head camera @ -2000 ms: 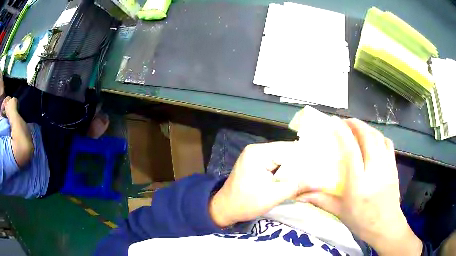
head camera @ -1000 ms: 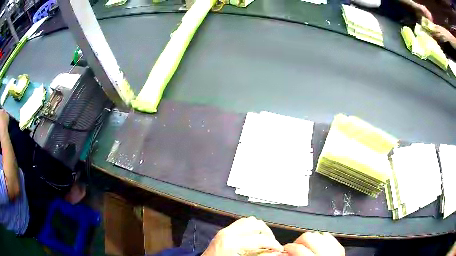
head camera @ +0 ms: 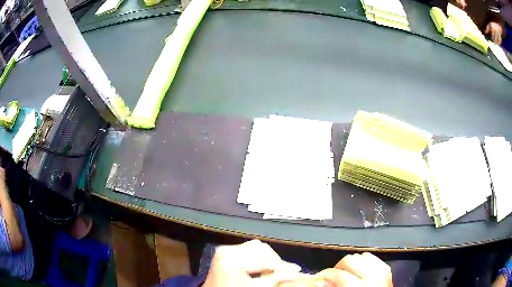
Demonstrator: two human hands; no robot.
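My left hand [head camera: 244, 264] and my right hand [head camera: 359, 272] are close together at the bottom edge, partly cut off, fingers bent. What lies between them is hidden by the fingers and the picture's edge. A flat white sheet stack [head camera: 289, 168], slightly fanned, lies on the dark mat [head camera: 196, 162]. To its right is a tilted stack of yellow-green folded pieces [head camera: 384, 151] with many layered edges. Neither hand touches the stacks.
More white sheet piles [head camera: 460, 176] lie at the right. A long lime-green roll [head camera: 168, 64] lies by the metal post [head camera: 78, 61]. A grey-black box [head camera: 59, 132] with cables, a blue stool [head camera: 78, 260] and a carton [head camera: 132, 255] are left. Other people's hands show top right.
The view has tilted up, showing more of the bench and shifting the hands to the bottom edge. The pale sheet seen in both hands two seconds ago is no longer visible between them.
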